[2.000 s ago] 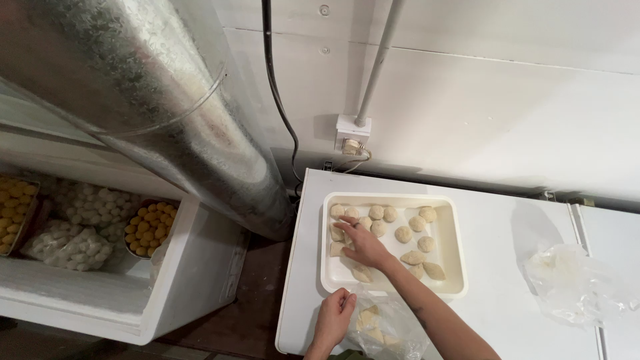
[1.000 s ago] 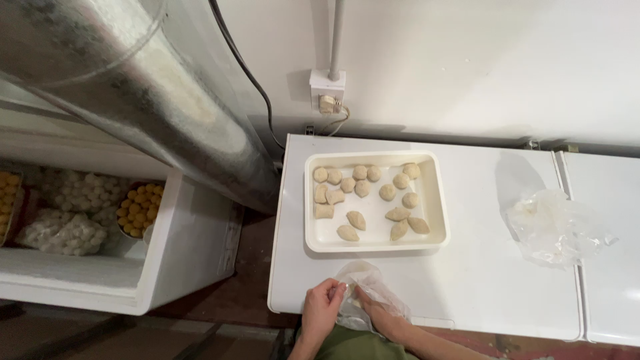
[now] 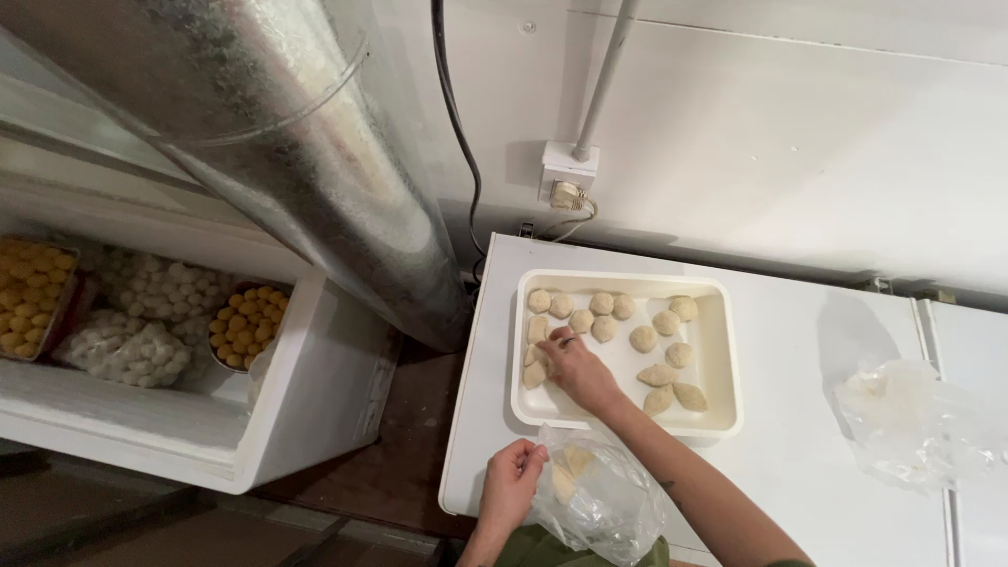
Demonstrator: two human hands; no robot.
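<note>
My left hand (image 3: 512, 480) pinches the rim of a clear plastic bag (image 3: 622, 504), which holds some pale breaded pieces (image 3: 571, 465). Over the left part of a white plastic tray (image 3: 630, 425), my right hand (image 3: 579, 370) reaches down with bent fingers beside squarish breaded pieces (image 3: 535, 372); whether it grips one is hidden. Round breaded balls (image 3: 602, 304) lie along the tray's back and middle. Several pointed oval pieces (image 3: 690, 397) rest near its front right corner.
The tray stands on a white chest freezer lid (image 3: 787, 378), with a crumpled plastic bag (image 3: 898, 409) to its right. At left, an open freezer (image 3: 307, 394) holds bagged white balls (image 3: 126, 350) and yellow balls (image 3: 248, 323). A metal duct (image 3: 339, 150) slants above. A plug (image 3: 567, 195) sits in a wall socket.
My right hand has moved from the plastic bag up into the tray. A second ago both hands were at the bag. The two oval pieces at the tray's front left are no longer visible there.
</note>
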